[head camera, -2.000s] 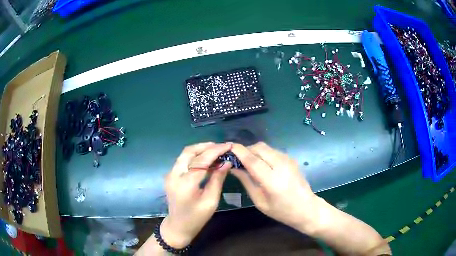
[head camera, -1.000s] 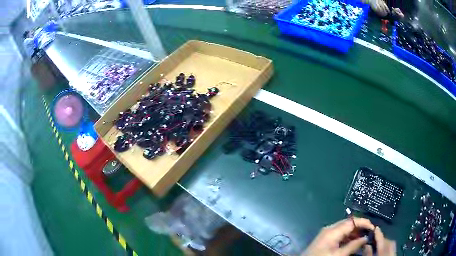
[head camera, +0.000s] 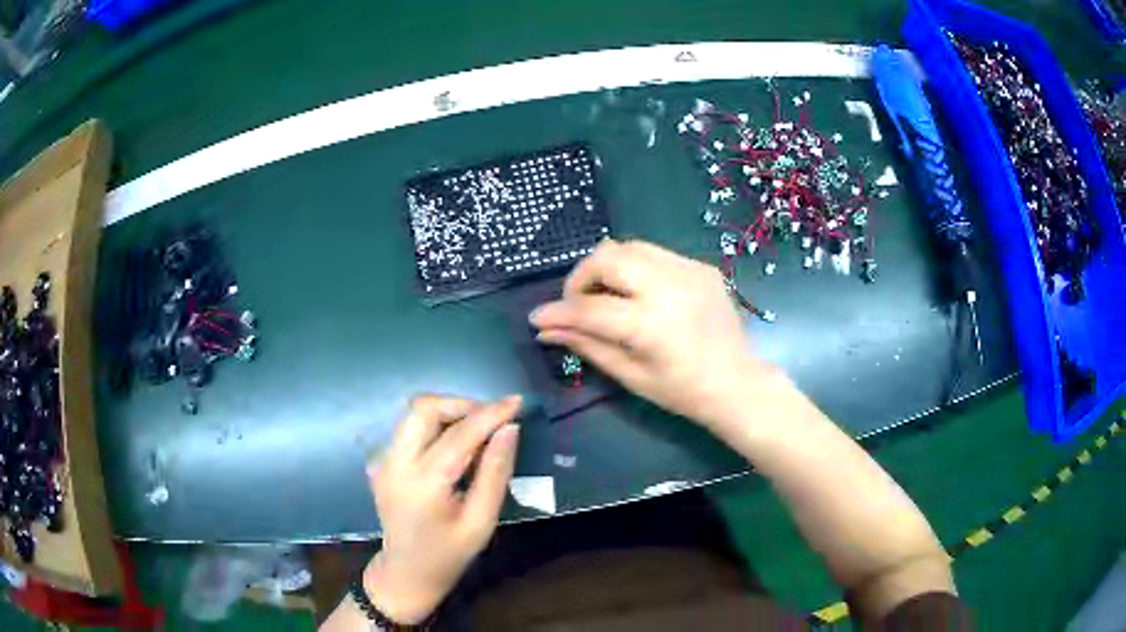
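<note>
A small green circuit board (head camera: 571, 365) with a short red wire lies on the dark square pad (head camera: 580, 398) in front of me; the housing beneath it is hard to make out. My right hand (head camera: 654, 324) is over the pad, thumb and finger pinched above the board's upper left; whether they hold a screw is too small to tell. My left hand (head camera: 445, 475) is left of the pad, its thumb and fingers slightly apart and no part visible between them. The black screw tray (head camera: 509, 222), dotted with silver screws, lies just behind the pad.
Black housings (head camera: 167, 309) and a few wired boards lie left, beside a cardboard box (head camera: 89, 370) of black assemblies. Wired boards (head camera: 796, 185) are heaped right. The blue screwdriver (head camera: 920, 136) lies by a blue bin (head camera: 1043, 358). A pale scrap (head camera: 533, 494) is at the front edge.
The view swung left to the cardboard box, then back to the bench. The small unit held between both hands is now on the pad, and my hands have separated.
</note>
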